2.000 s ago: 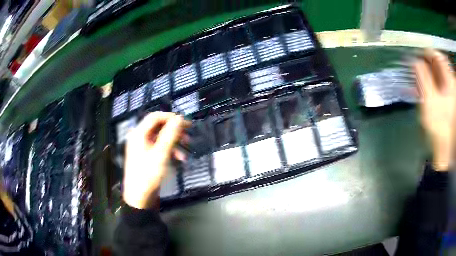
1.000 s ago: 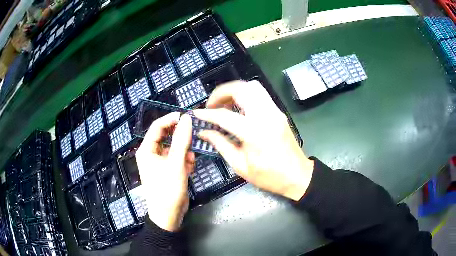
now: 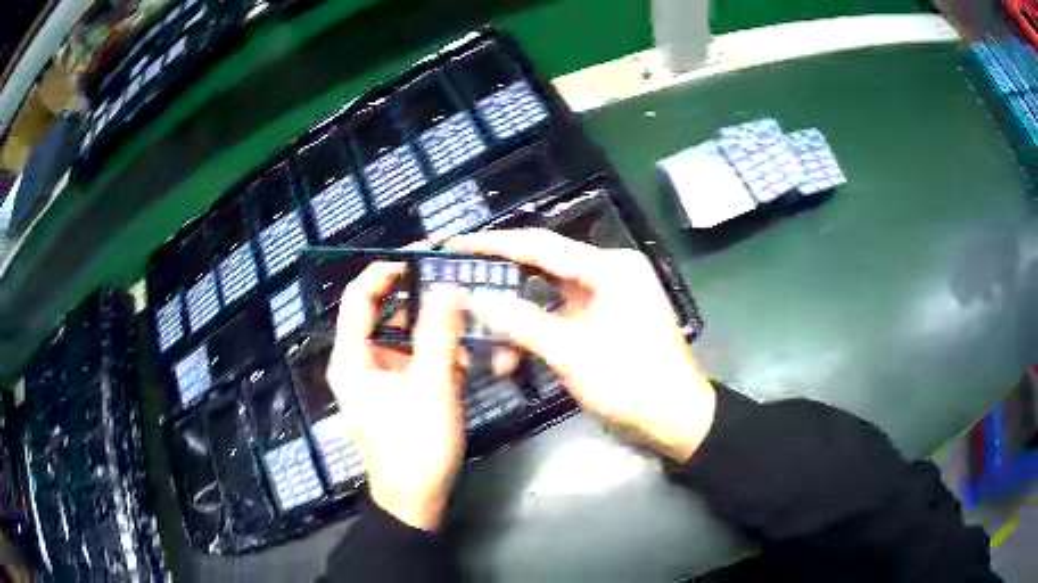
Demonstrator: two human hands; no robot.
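My left hand (image 3: pixel 398 393) and my right hand (image 3: pixel 592 330) hold one slim dark front housing (image 3: pixel 359 268) between them, above the middle of the black blister tray (image 3: pixel 228 518). The housing's teal edge faces away from me. A keypad (image 3: pixel 470 273) with whitish keys shows at the housing's right end, between my fingers. My thumbs are at its near side and partly hide it. The tray holds many housings with keypads (image 3: pixel 293 473). Some lower pockets are behind my hands.
A loose keypad stack (image 3: pixel 757 171) lies on the green bench right of the tray, its left piece plain white. Other black trays (image 3: pixel 80 444) lie at the left. A pale-edged strip and metal upright (image 3: pixel 681 32) are behind. Teal-striped stacks (image 3: pixel 1007 85) are at the far right.
My right hand has come from the keypad stack to the housing in my left hand. Since a second ago, both hands have tilted the housing so its long edge lies more level.
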